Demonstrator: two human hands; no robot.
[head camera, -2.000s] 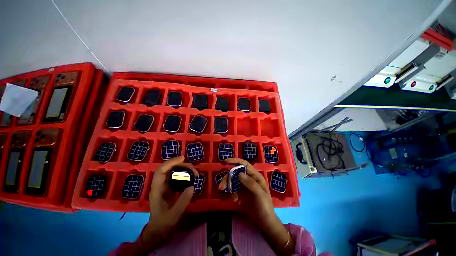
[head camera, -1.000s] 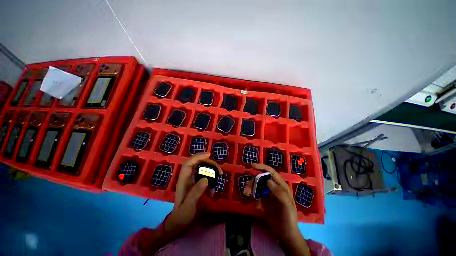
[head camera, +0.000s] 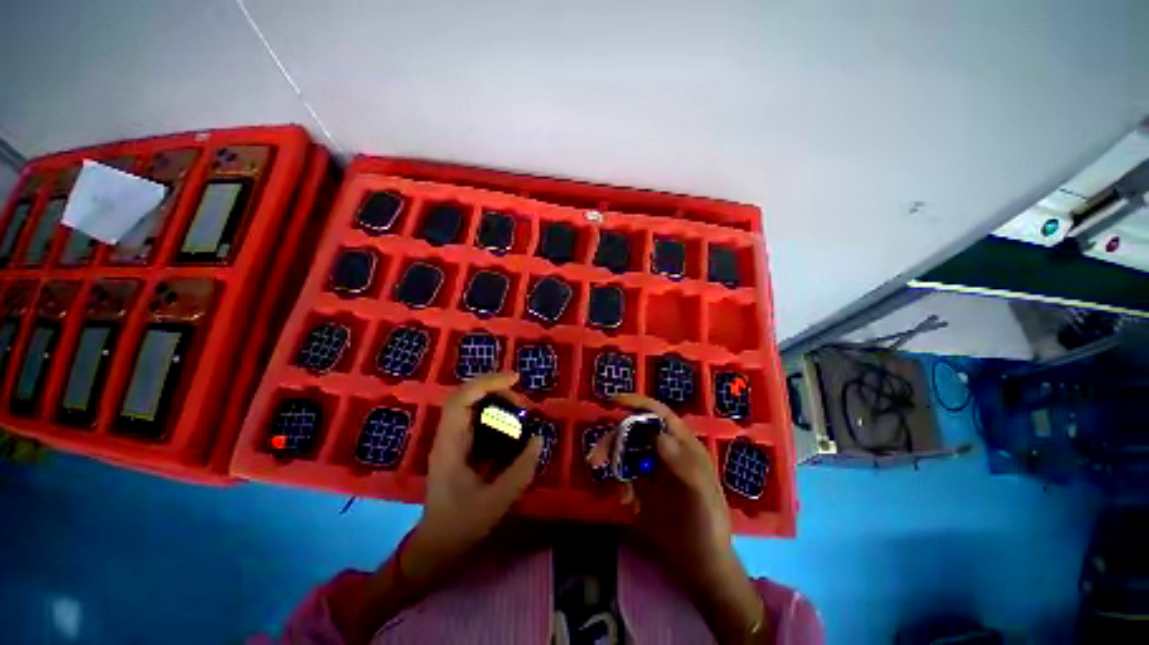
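Note:
My left hand (head camera: 464, 469) holds a dark smartwatch unit (head camera: 499, 428) with a bright white-yellow band on its screen. My right hand (head camera: 680, 485) holds a second smartwatch unit (head camera: 639, 446), tilted, with a pale edge and a small blue glow. Both are held above the near row of the red blister tray (head camera: 779, 441). The tray's two far rows hold units with dark screens; the two near rows hold units with pale grid lines. A red mark glows on a near-left unit (head camera: 295, 428) and on one at the right (head camera: 732, 393). My hands hide some near-row pockets.
Two empty tray pockets (head camera: 673, 316) lie at the right of the second row. A red tray stack (head camera: 221, 378) at left holds larger devices and a white paper slip (head camera: 114, 202). Equipment with cables (head camera: 876, 403) stands at right. A white panel (head camera: 567, 88) lies beyond the tray.
The view has shifted sideways and back a little. Both hands still hold their units over the near row. The right unit's face has turned from pale grid lines to dark with a blue glow.

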